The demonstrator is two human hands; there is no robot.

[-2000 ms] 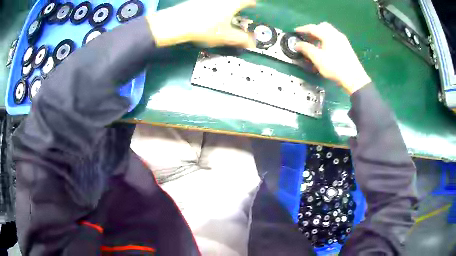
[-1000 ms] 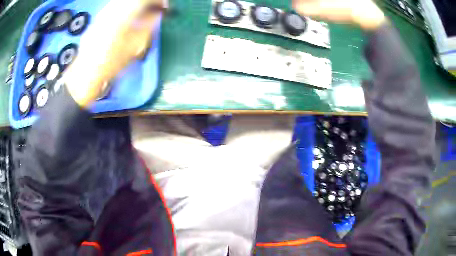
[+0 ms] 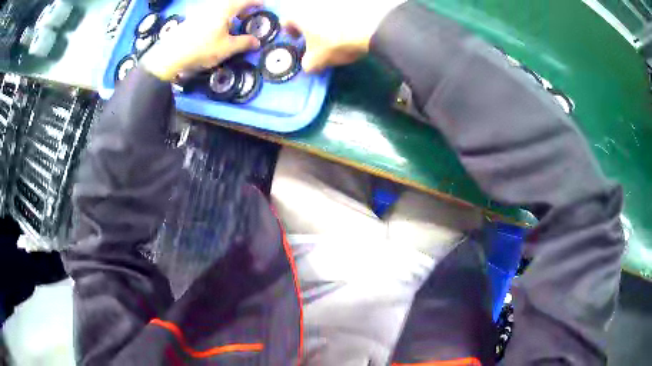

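The blue tray [image 3: 304, 107] lies on the green bench at the upper left and holds several round black discs with pale centres. My left hand [image 3: 204, 44] is over the tray, with thumb and fingers around a black disc [image 3: 259, 26]. My right hand [image 3: 334, 34] reaches in from the right. Its fingertips are at the right edge of another black disc [image 3: 280, 62]; whether they grip it cannot be told. Two overlapping discs [image 3: 223, 80] lie below my left hand. Other discs lie at the tray's left side, partly hidden by my left hand.
The green bench [image 3: 357, 139] has a yellowish front edge. My right sleeve crosses it and hides much of its middle; part of a dark-and-metal row [image 3: 536, 77] shows beyond. Dark slotted racks [image 3: 44, 154] stand at left. A blue bin [image 3: 504, 257] with discs is below the edge at right.
The view has swung left towards the tray. My right hand has left the metal plates and come to the tray. My left hand has closed around a disc. The bare plate is out of sight.
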